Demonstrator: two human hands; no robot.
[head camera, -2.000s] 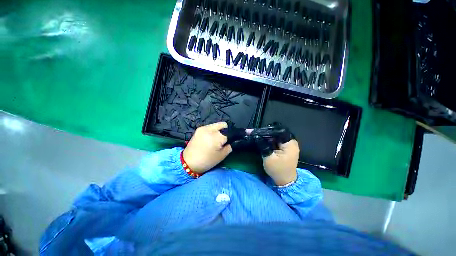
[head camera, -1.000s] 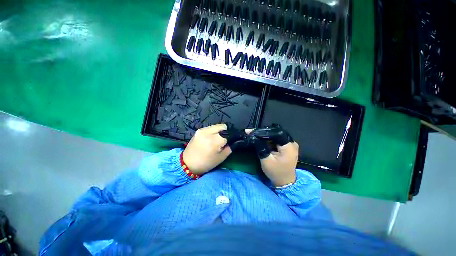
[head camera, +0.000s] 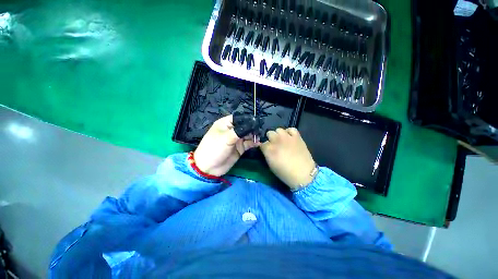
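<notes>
My left hand (head camera: 221, 143), with black-covered fingertips, is pinched around a long thin pale piece (head camera: 255, 103). The piece points away from me over the left compartment. My right hand (head camera: 289, 155) is curled with its knuckles up, close to the left fingertips. Its own fingertips are mostly hidden, so I cannot tell what it holds. Both hands are over the near edge of a black divided tray (head camera: 391, 158). Loose flat black pieces (head camera: 205, 111) lie in its left compartment. Any black part between the fingers cannot be told from the finger covers.
Beyond the black tray is a stainless steel tray (head camera: 212, 46) with rows of black pieces with pale ends (head camera: 278, 71). A deep black bin (head camera: 428, 71) with shiny contents stands at the right on the green mat (head camera: 109, 82). The mat's near edge curves past my sleeves.
The long thin pale piece now shows between my hands. My right hand has turned knuckles up and moved left. My left hand has tilted upward. The trays sit slightly further right in view.
</notes>
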